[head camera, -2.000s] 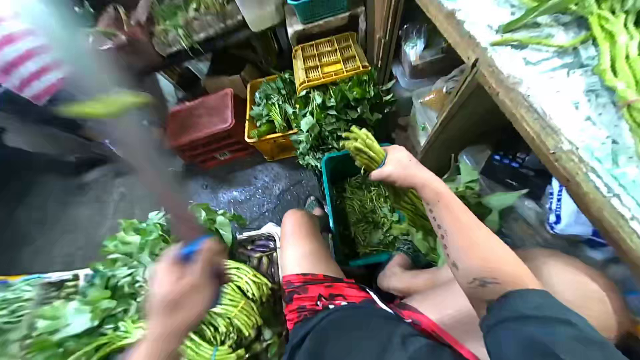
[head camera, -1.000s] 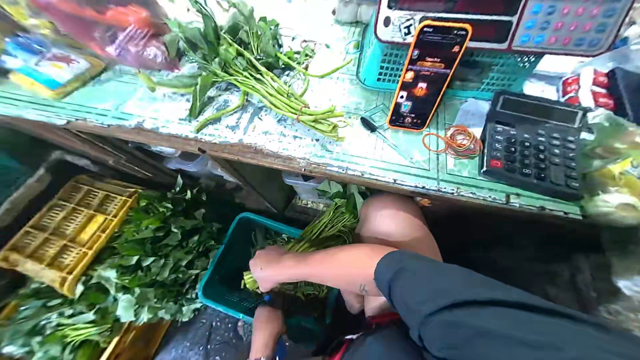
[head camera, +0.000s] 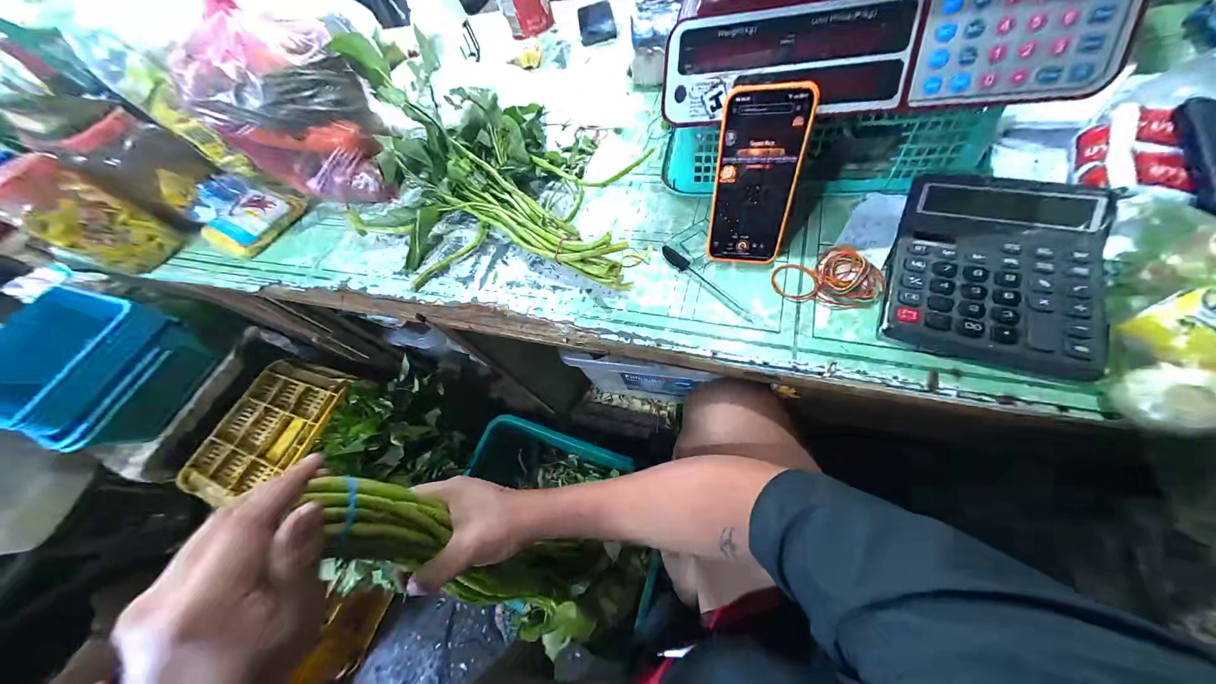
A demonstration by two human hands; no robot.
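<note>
My right hand is closed around a bundle of long green vegetable stems, whose leafy end hangs down to the lower right. A blue band circles the stems near their cut end. At that end my left hand, somewhat blurred, has its fingers against the stems; whether it grips them is unclear. Behind the bundle stands a teal plastic bin with greens inside. A second bunch of leafy stems lies on the green counter, tied near its cut ends.
On the counter are a phone with an orange edge, rubber bands, a calculator, a weighing scale and plastic bags. Below, at the left, are a yellow crate, blue bins and loose greens. My knee is under the counter edge.
The bundle, low in the teal bin a second ago, is now raised in front of it, with a blue band showing around it. My left hand has come up to its cut end.
</note>
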